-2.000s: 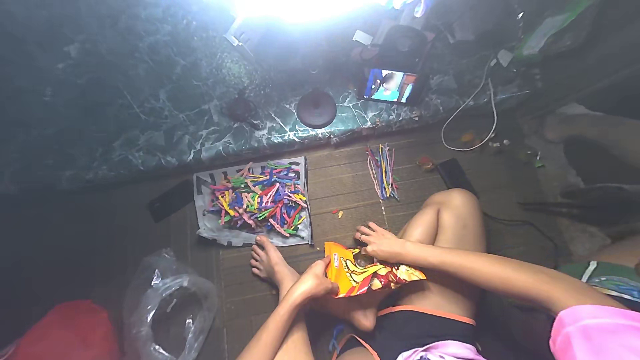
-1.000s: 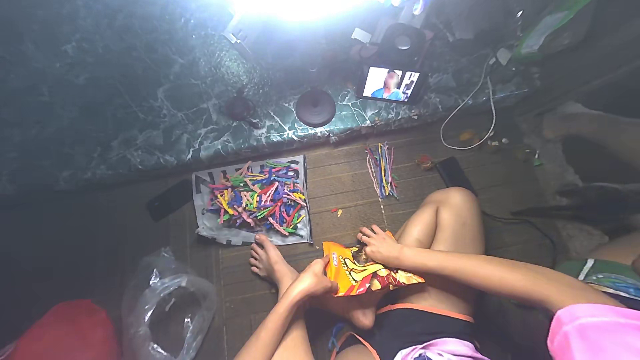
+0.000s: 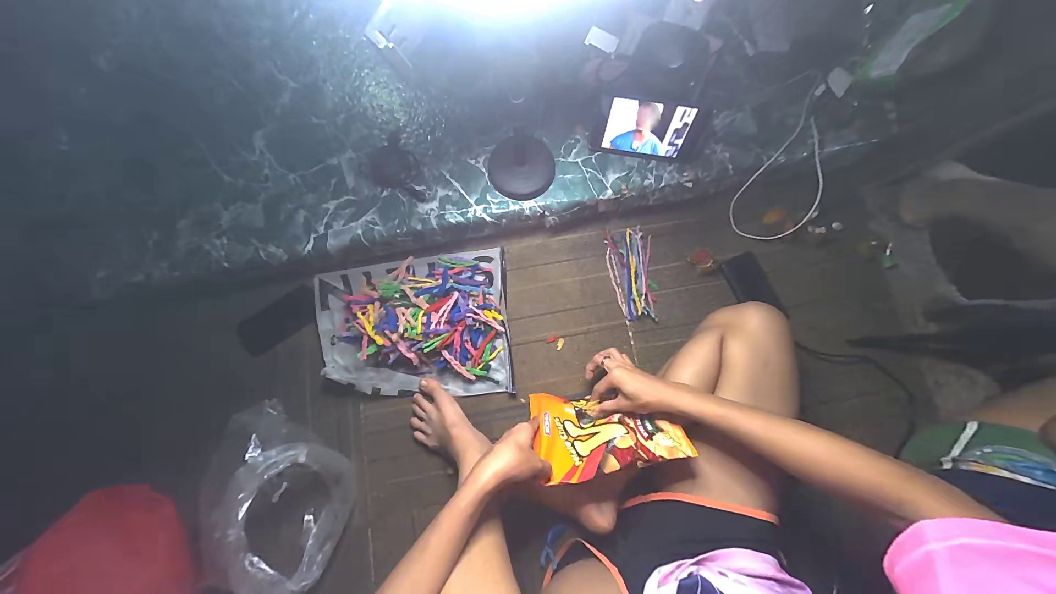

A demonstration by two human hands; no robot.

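Note:
An orange and yellow snack bag (image 3: 606,441) lies over my lap. My left hand (image 3: 516,454) grips its left edge. At the bag's top edge is my right hand (image 3: 623,384), with a ring on one finger; its fingertips touch the bag near a dark spot, and whether they hold anything cannot be told. Ahead of my foot, a pile of short colourful twisted strands (image 3: 429,322) rests on a grey plastic bag (image 3: 338,367) with dark lettering. A bundle of longer colourful strands (image 3: 631,276) lies on the wooden floor to the right of it.
A green marbled surface (image 3: 272,206) carries a round dark object (image 3: 521,167), a lit phone or tablet (image 3: 648,128) and a white cable (image 3: 817,165). A clear plastic bag (image 3: 330,487) and a red object (image 3: 107,544) lie at left. Part of another person (image 3: 1015,412) shows at right.
My right hand has lifted slightly at the bag's top edge, its fingers now more curled. My left hand keeps its grip on the bag's left side. The picture on the lit screen has changed.

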